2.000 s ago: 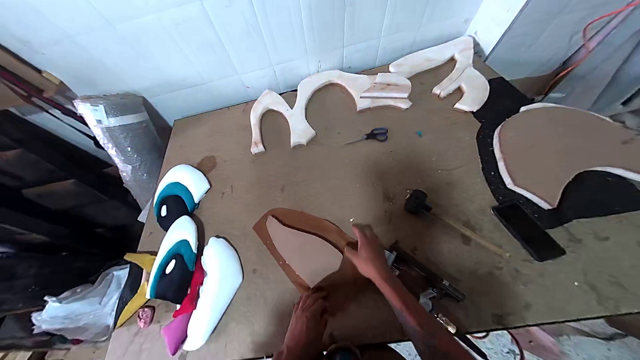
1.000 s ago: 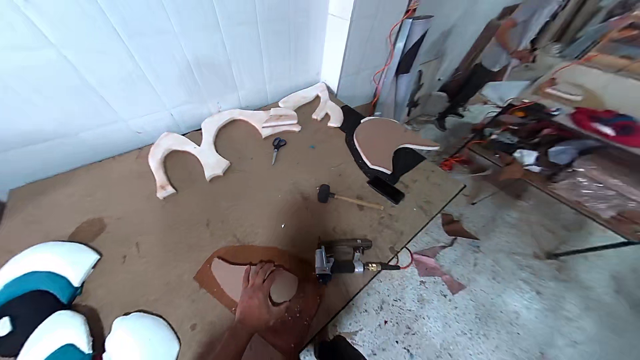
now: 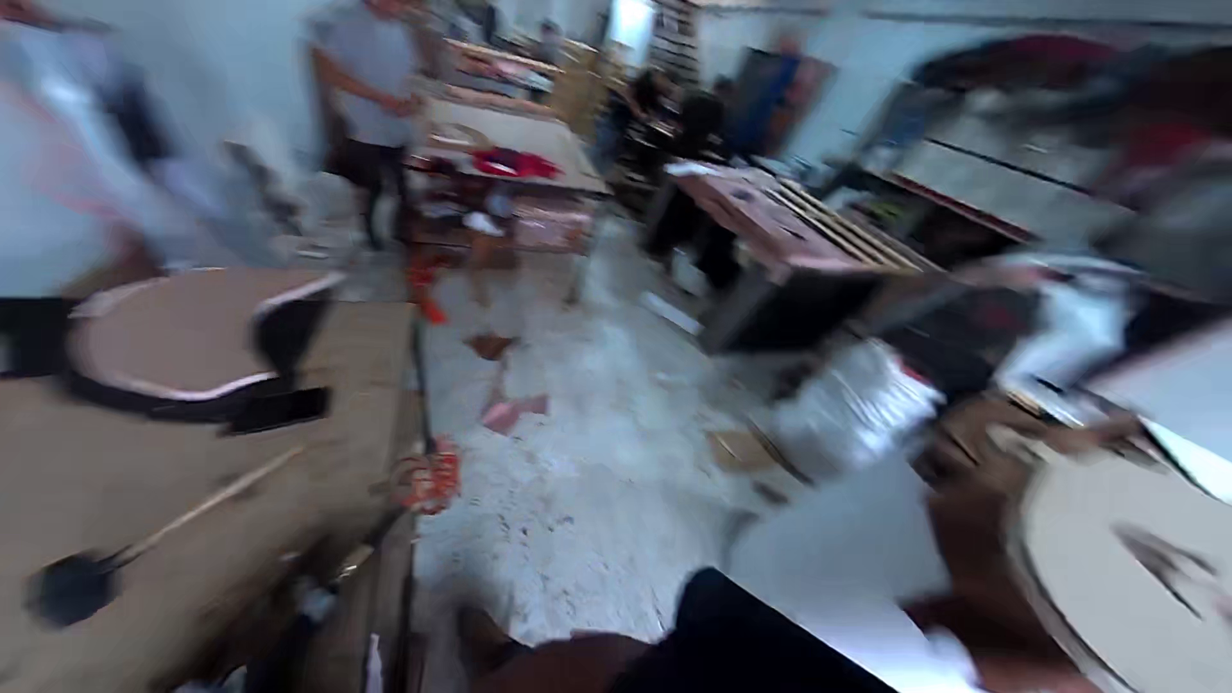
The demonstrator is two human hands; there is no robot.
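Neither of my hands can be made out in this blurred view. A black-headed mallet (image 3: 72,589) with a pale wooden handle lies on the brown worktable (image 3: 361,385) at the left. Beyond its handle are a dark phone (image 3: 279,410) and a curved brown panel (image 3: 188,322) with a white edge, resting on black material. Low on the table's right side, an air tool (image 3: 313,602) with a brass-coloured fitting shows only as a smear. A bare limb and black cloth (image 3: 741,640) cross the bottom edge; which limb it is remains unclear.
Beyond the table edge, a red coiled hose (image 3: 433,476) hangs near floor scraps (image 3: 510,412). Clear plastic wrapping (image 3: 857,404) and a rounded cream panel (image 3: 1126,568) are at right. A person (image 3: 371,96) stands at the back left, near other worktables.
The view has swung far right, blurring the scene. My hand, earlier on the brown piece beside a pale template, is out of view along with both pieces.
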